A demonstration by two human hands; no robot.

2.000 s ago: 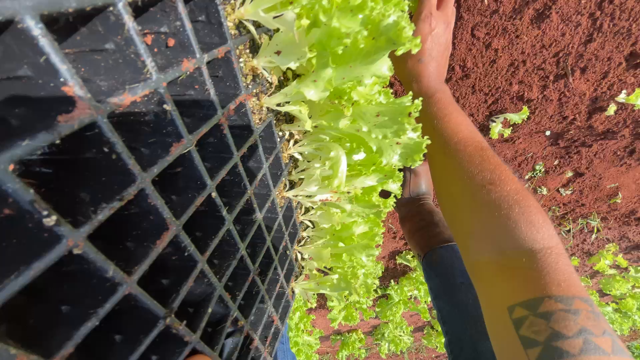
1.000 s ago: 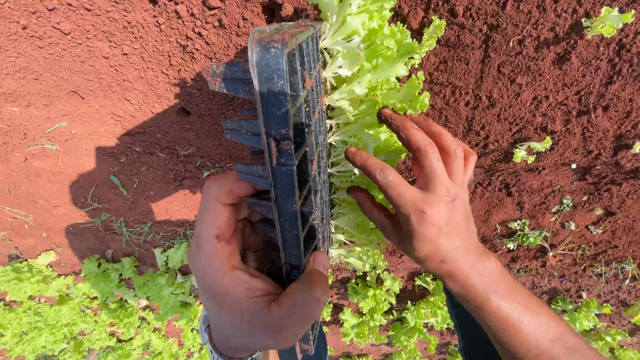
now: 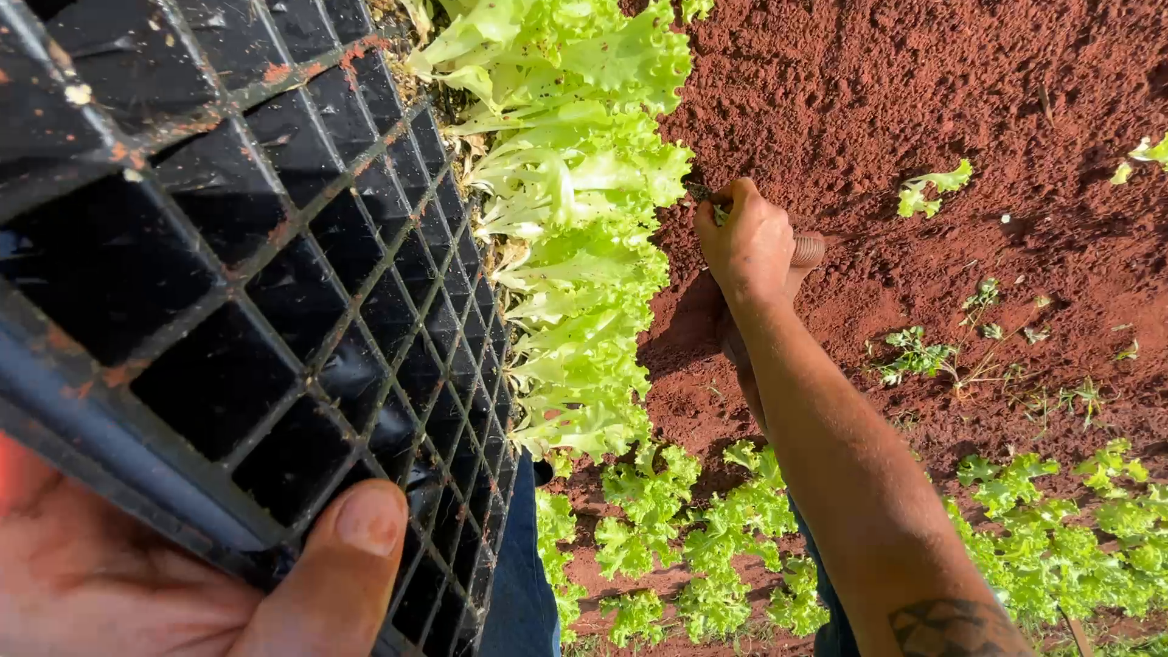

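My left hand [image 3: 301, 584] grips the near edge of a black plastic seedling tray [image 3: 237, 283], its thumb over the cells. Many cells are bare and dusted with red soil; lettuce seedlings [image 3: 566, 219] fill the rows along its right side. To the right of the tray, my right hand [image 3: 748, 233] is low at the red soil, its fingers closed around something small and dark green at the fingertips, probably a seedling's base; most of it is hidden.
A boot [image 3: 808, 251] shows just beyond my right hand. Small lettuce plants [image 3: 935, 187] stand in the red soil [image 3: 867, 91] at the right. A weed [image 3: 917, 356] grows nearer, and rows of larger lettuce [image 3: 712, 547] run along the bottom.
My right hand has moved from beside the tray's seedlings down to the soil, and its spread fingers have closed. The tray, seen edge-on a second ago, now shows its cells close to the view.
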